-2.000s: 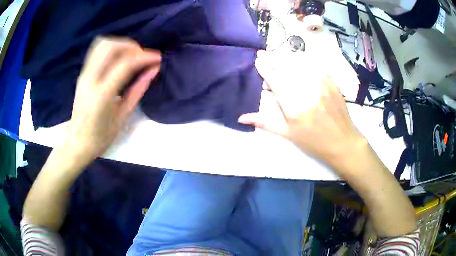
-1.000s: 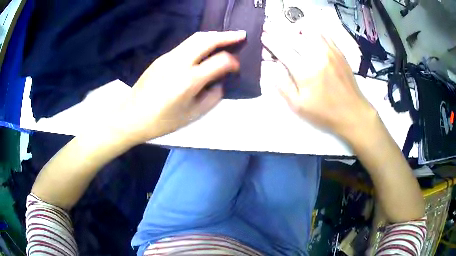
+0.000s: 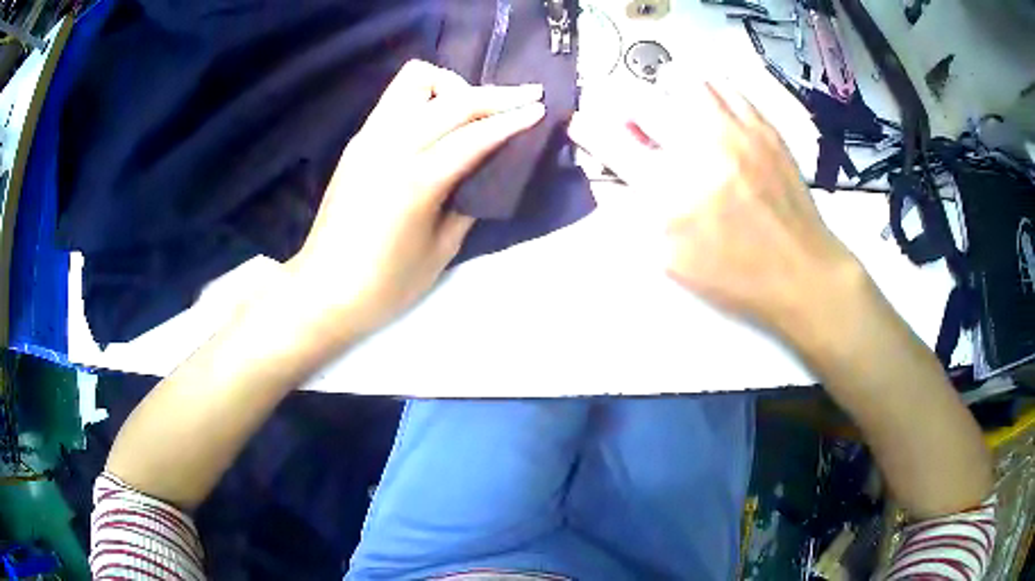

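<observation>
A large navy-black garment panel [image 3: 227, 136] covers the left of the white table. Its right edge lies just below the presser foot [image 3: 558, 27] at the top centre. My left hand [image 3: 397, 182] holds a folded flap of the dark cloth [image 3: 499, 176] between thumb and fingers. My right hand [image 3: 726, 193] is over the white machine bed at the cloth's right edge, fingers partly spread and washed out by glare. Its index fingertip is close to the cloth; I cannot tell if it presses on it. A round metal disc [image 3: 649, 60] sits above my right hand.
Pink-handled tool [image 3: 834, 57] and small metal tools lie at the upper right. Shears with black loop handles [image 3: 911, 216] lie right of my right hand, among dark scraps [image 3: 838, 142]. A flat black box [image 3: 1001, 272] is at the far right. Dark cloth hangs below the table at left.
The dark cloth first turned and moved up to the foot. Since then my left hand has lifted and folded a flap of it. My right hand stays beside the cloth edge.
</observation>
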